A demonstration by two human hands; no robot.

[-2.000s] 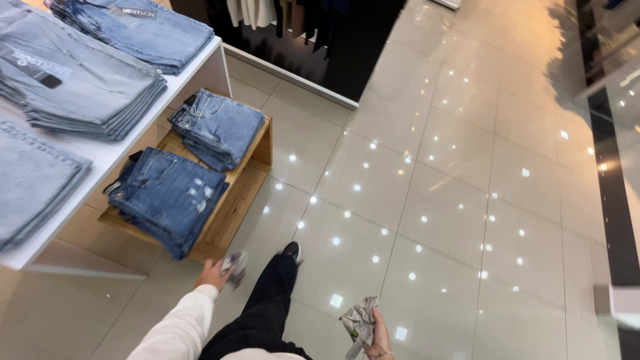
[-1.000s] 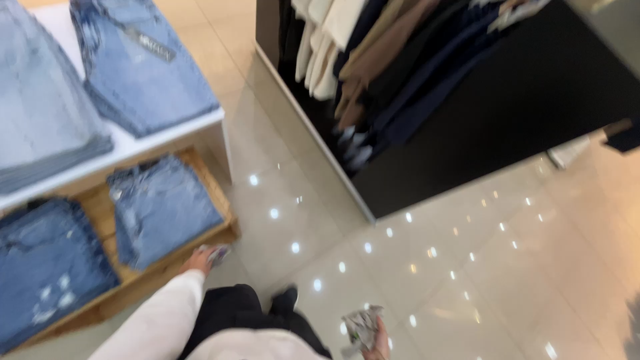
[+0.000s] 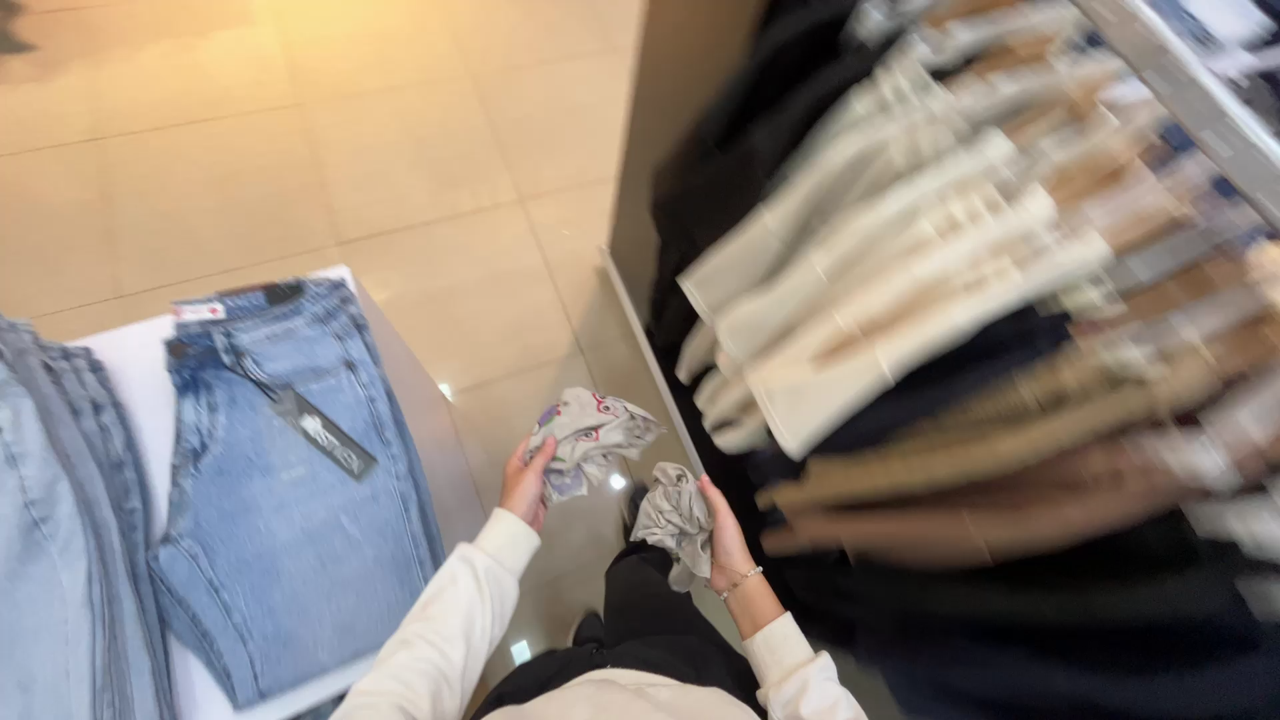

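Observation:
My left hand (image 3: 527, 480) is closed on a crumpled light cloth (image 3: 592, 436) with purple and red printed marks, held out in front of my body. To the right of it, my right hand (image 3: 728, 535) grips a bunched grey cloth (image 3: 676, 518); a beaded bracelet circles that wrist. The two cloths are close together, with a narrow gap between them. Both hands are above my legs and the tiled floor.
Folded blue jeans (image 3: 300, 500) with a dark tag lie on a white display table (image 3: 130, 360) at the left, beside lighter jeans (image 3: 50, 540). At the right, cream, brown and dark garments (image 3: 880, 300) hang from a metal rail (image 3: 1190, 110), blurred. Tiled floor (image 3: 400, 200) runs between them.
My hands have come closer together and up in front of me, each with its cloth. The view has swung toward the hanging garments, which are now close on the right.

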